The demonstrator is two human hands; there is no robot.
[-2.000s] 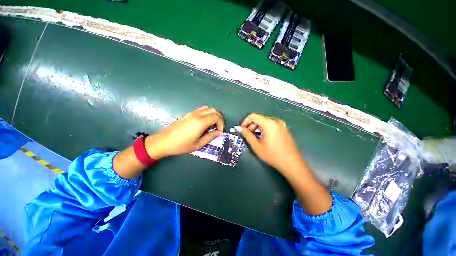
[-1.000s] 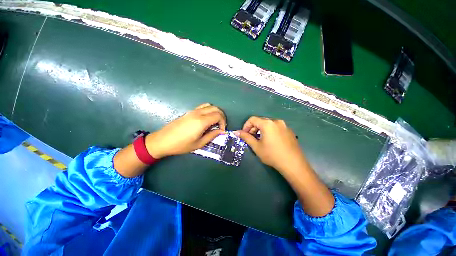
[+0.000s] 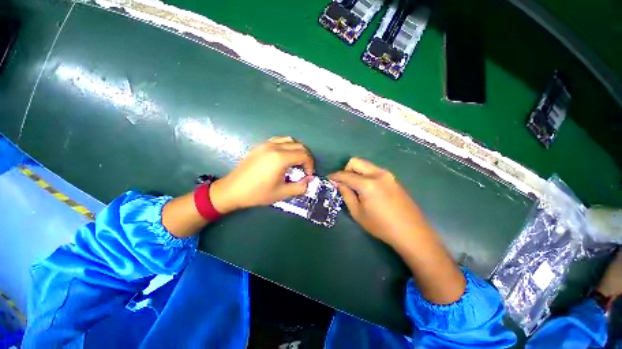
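An open phone unit (image 3: pixel 320 208) lies on the dark green bench in front of me, its dark circuit board end to the right and a silver-white part to the left. My left hand (image 3: pixel 270 174), with a red wristband (image 3: pixel 205 200), covers the unit's upper left part and pinches at its upper edge. A small white bit shows between its fingers. My right hand (image 3: pixel 374 196) is at the unit's upper right corner with thumb and fingertips together. Whatever is between the right fingertips is too small or hidden to tell.
A worn white strip (image 3: pixel 334 85) divides the bench from the green belt. On the belt lie several open phone units (image 3: pixel 393 42) and a black-faced phone (image 3: pixel 465 68). A clear plastic bag (image 3: pixel 539 262) lies at right, beside another person's arm (image 3: pixel 609 279).
My right fingertips have moved slightly right, along the unit's upper corner. My left fingers have lifted and curled a little. The other person's arm has come further into view at lower right.
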